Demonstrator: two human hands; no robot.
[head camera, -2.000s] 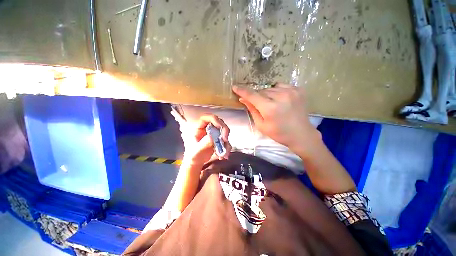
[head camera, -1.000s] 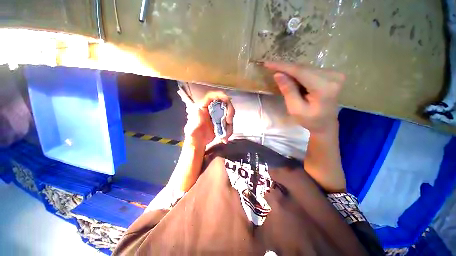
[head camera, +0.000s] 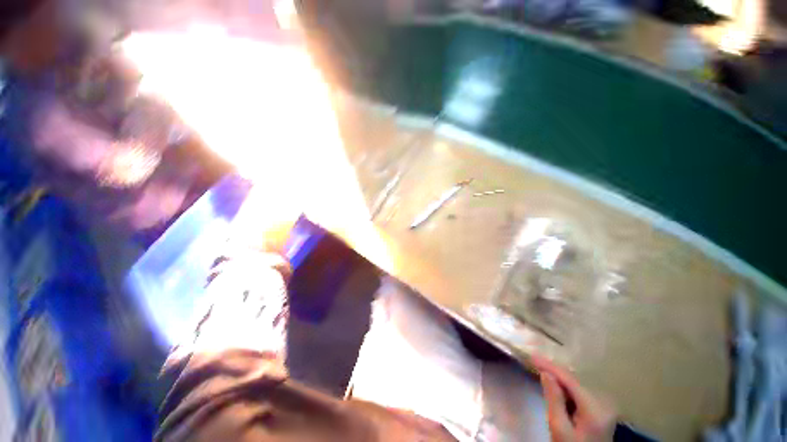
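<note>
The view is blurred and tilted, with strong glare at upper left. My left arm reaches up and left in a light sleeve. My left hand is lost in the glare, so its grip cannot be seen. The grey leg part cannot be made out. My right hand (head camera: 576, 401) is at the bench's front edge, cut off by the bottom of the picture. Its fingertips are near a thin dark stick (head camera: 544, 332); whether they hold it is unclear. The whitish dab or small cap (head camera: 550, 293) is on the stained work patch beyond.
A metal-handled tool (head camera: 440, 205) and a thin stick (head camera: 489, 192) lie on the bench. Pale legs (head camera: 749, 371) lie at its right end. A green conveyor belt (head camera: 595, 164) runs behind. A blue tote (head camera: 168, 280) and blue crates (head camera: 82, 345) are at left.
The view has swung left and up, bringing the belt into sight. My left arm has moved from my lap out to the left. The leg part it held is no longer visible.
</note>
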